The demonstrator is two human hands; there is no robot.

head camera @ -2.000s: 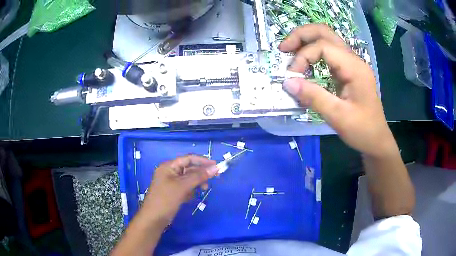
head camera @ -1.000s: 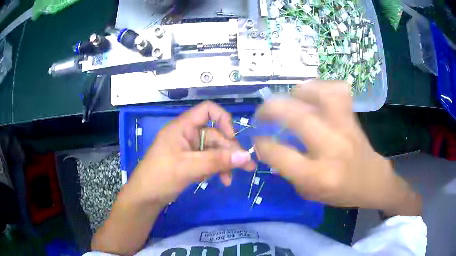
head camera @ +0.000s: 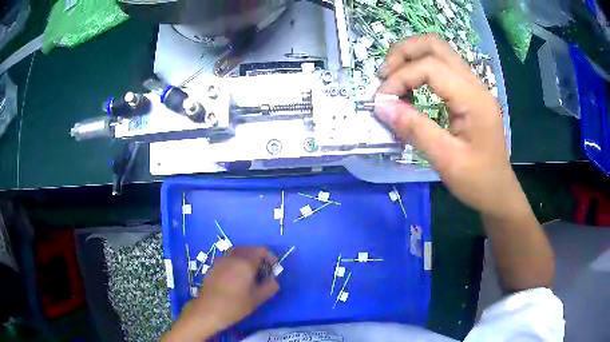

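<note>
My right hand (head camera: 455, 127) pinches a small white part at the loading nest (head camera: 348, 110), the right end of the silvery pneumatic fixture (head camera: 261, 143); the fingertips partly hide it. My left hand (head camera: 237, 287) is low inside the blue tray (head camera: 374, 304), palm down with curled fingers. Its fingertips are beside or touching a leaded component (head camera: 279, 269); a grip cannot be made out. Several more thin green stems with white blocks lie scattered in the tray, such as one leaded component (head camera: 363, 256) at the right.
A clear plastic tub (head camera: 503, 143) heaped with green-white parts stands behind and right of the fixture. A round metallic shape (head camera: 221, 17) is behind the fixture. A bin of small parts (head camera: 137, 280) is at lower left. Green bags and a blue container (head camera: 592, 120) are at the bench's sides.
Both hands were together over the tray one second ago. The right hand has moved up to the nest, the left down and left in the tray. The view has shifted, showing more bench.
</note>
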